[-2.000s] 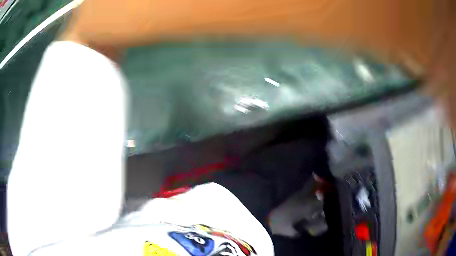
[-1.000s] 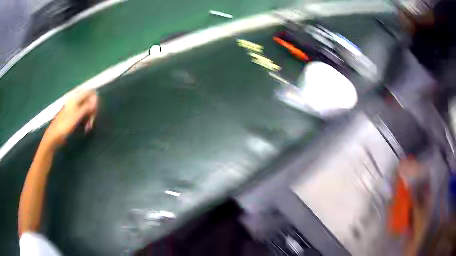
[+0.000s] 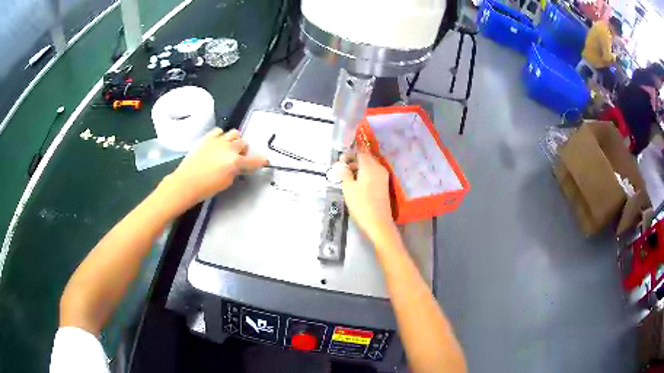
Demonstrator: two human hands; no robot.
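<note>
My left hand [image 3: 218, 162] is closed on the handle end of a stem part [image 3: 295, 170], whose thin dark rod points right towards the fixture. Its pale round head [image 3: 336, 173] lies at the fixture [image 3: 333, 226], under the silver welding horn [image 3: 353, 109]. The handle is hidden in my left fingers. My right hand [image 3: 366, 186] has its fingertips at the round head, beside the horn. Whether a cap is between those fingers cannot be told. The orange parts box [image 3: 429, 207], with small pale pieces inside, stands right of the horn.
A hex key [image 3: 291, 151] lies on the base plate [image 3: 240, 233], with a wrench [image 3: 309, 109] behind it. A white roll [image 3: 183, 116], black clutter and an orange-black screwdriver [image 3: 127, 104] are on the green bench. The control panel [image 3: 302, 339] is in front. Cartons, blue bins and people are at right.
The view has swung from the green bench to the welder. My left hand has come from beside the belt to the plate and holds a stem part. My right hand is now at the fixture.
</note>
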